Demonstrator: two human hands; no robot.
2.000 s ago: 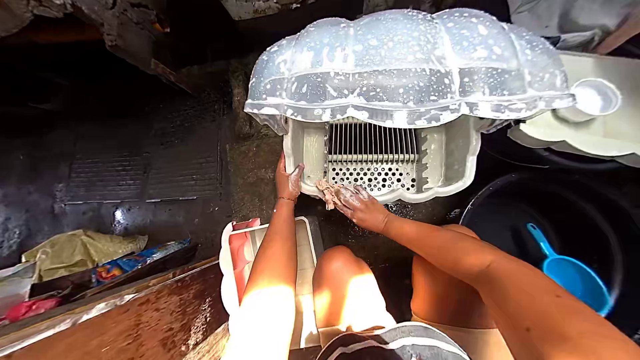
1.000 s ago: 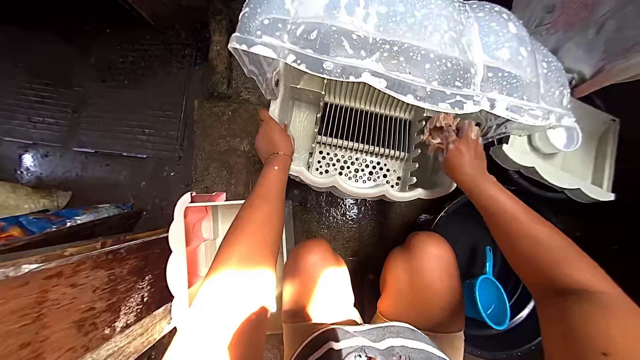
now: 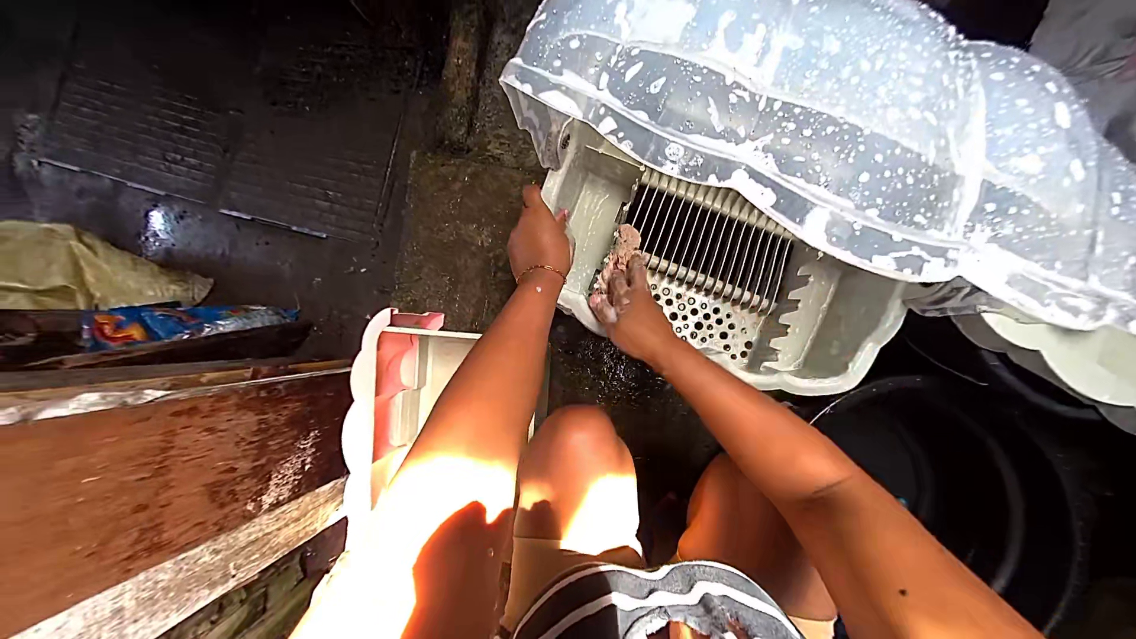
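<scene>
A whitish plastic dish rack (image 3: 865, 342) with a scalloped rim lies ahead of my knees, its clear domed lid (image 3: 754, 106) raised over the far part and spotted with suds. Inside it are a slotted rack (image 3: 710, 235) and a perforated plate (image 3: 710, 319). My left hand (image 3: 541, 238) grips the left end wall, thumb on the rim. My right hand (image 3: 635, 311), wet with suds, presses a crumpled pinkish scrubber (image 3: 621, 248) against the inner left side, beside the slots. The scrubber's exact material cannot be told.
A white and pink plastic part (image 3: 358, 426) stands by my left forearm, near a wooden board (image 3: 169, 497). At the right is a large black basin (image 3: 941, 461), with another pale scalloped piece (image 3: 1065, 355) above it. A yellowish sack (image 3: 80, 266) lies at the left.
My right hand has moved with the scrubber from the right part of the rack's inside to the left part. My left hand stays at the left end. The view has shifted.
</scene>
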